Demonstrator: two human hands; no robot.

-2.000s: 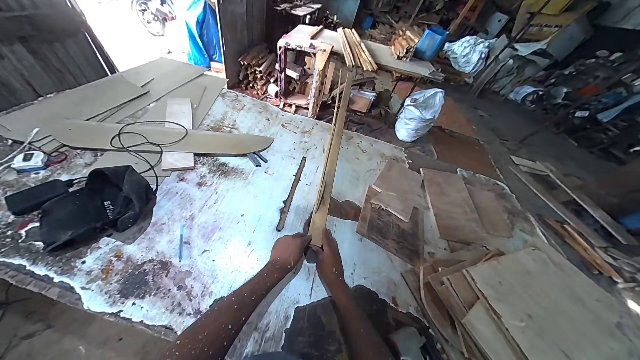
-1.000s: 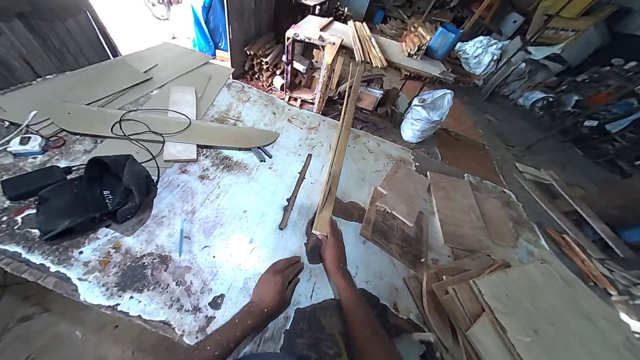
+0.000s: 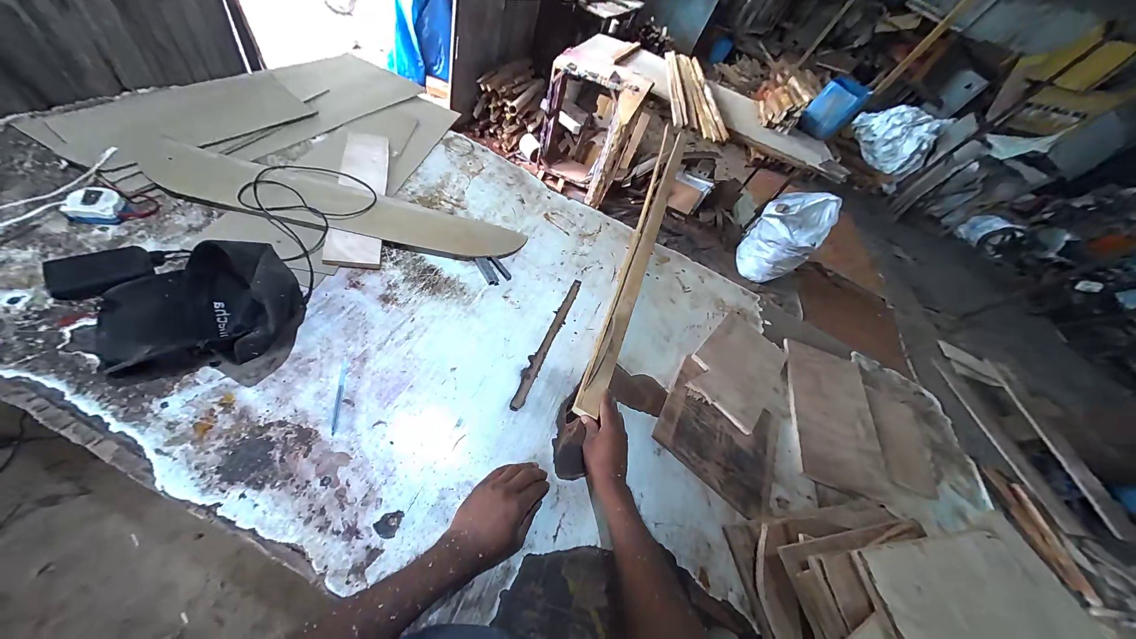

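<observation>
My right hand (image 3: 606, 441) grips the near end of a long, narrow wooden strip (image 3: 635, 280), which points away from me, and a thinner strip runs along its left side. Beneath that near end lies a dark block (image 3: 569, 448), partly hidden; its kind is unclear. My left hand (image 3: 502, 503) rests on the white, worn tabletop (image 3: 426, 524), fingers curled loosely, holding nothing visible. Left of the strip lies a rough dark stick (image 3: 545, 348). Farther left are a light blue pen-like item (image 3: 339, 397) and a black bag (image 3: 200, 311).
Large board sheets (image 3: 191, 111) and a looped black cable (image 3: 306, 213) cover the back left. Plywood pieces (image 3: 839, 417) lie at the right, with more stacked at the near right (image 3: 985, 586). Beyond the table stand a white sack (image 3: 788, 235) and wood scraps.
My left hand has let go of the strip's near end and moved left and down to the tabletop. My right hand still holds the strip.
</observation>
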